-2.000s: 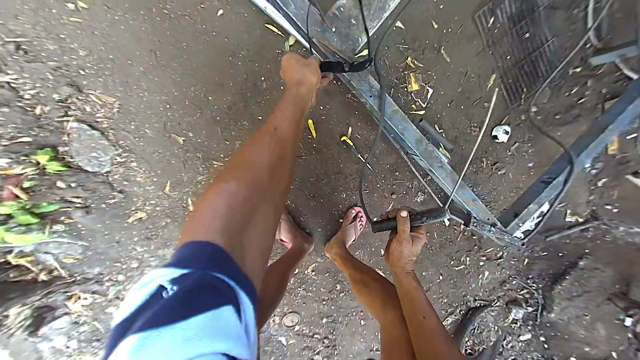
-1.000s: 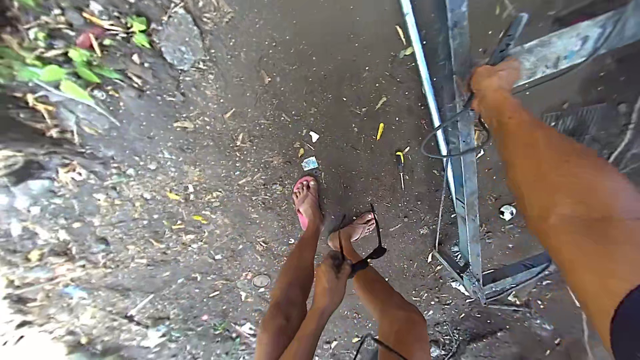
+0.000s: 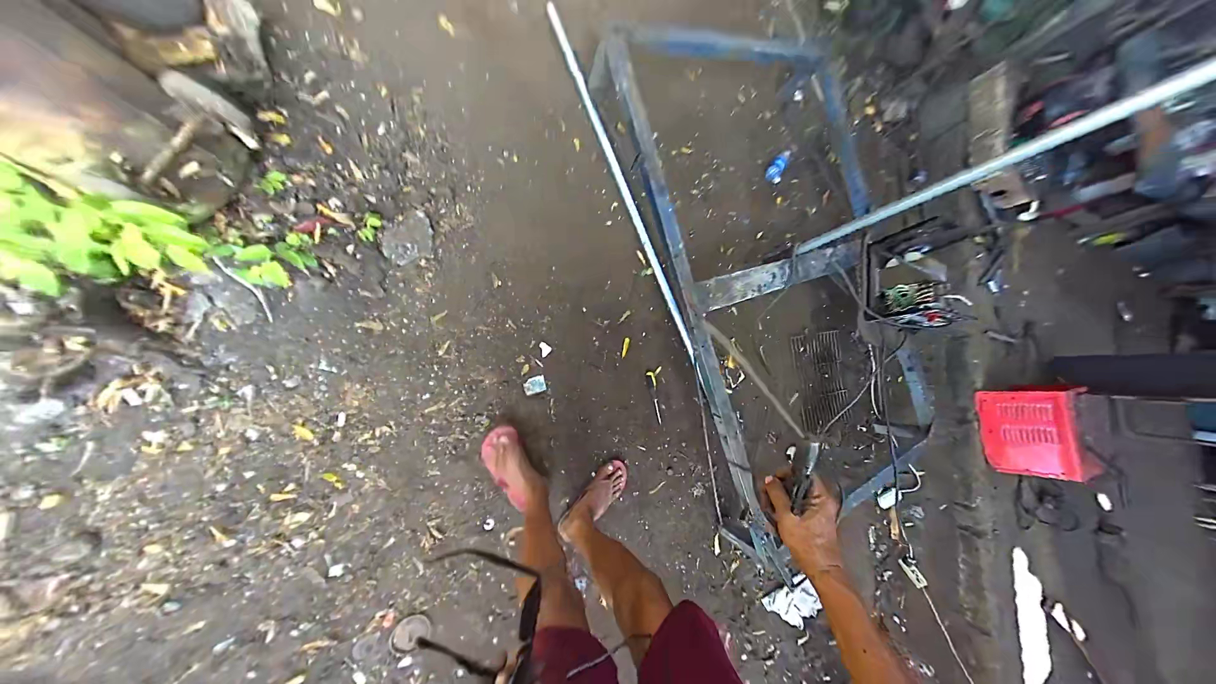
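Note:
My right hand is closed around a dark electrode holder, close above the lower corner of a blue-grey metal frame. A thin rod or cable runs up-left from the holder. At the bottom edge, my left hand is mostly cut off by the view, closed on dark eyewear whose arms stick out beside my shin. A long, light metal bar lies alongside the frame's left side. White crumpled material lies by the frame's lower corner.
A red vented machine stands at the right. A pale tube crosses the upper right. Tangled wires and a metal grate are by the frame. Leafy plants and stones edge the littered dirt ground at left.
The left hand, at the frame with the eyewear two seconds ago, is now down beside my legs. The right hand has moved from the frame's crossbar to near its lower corner. The view has shifted widely.

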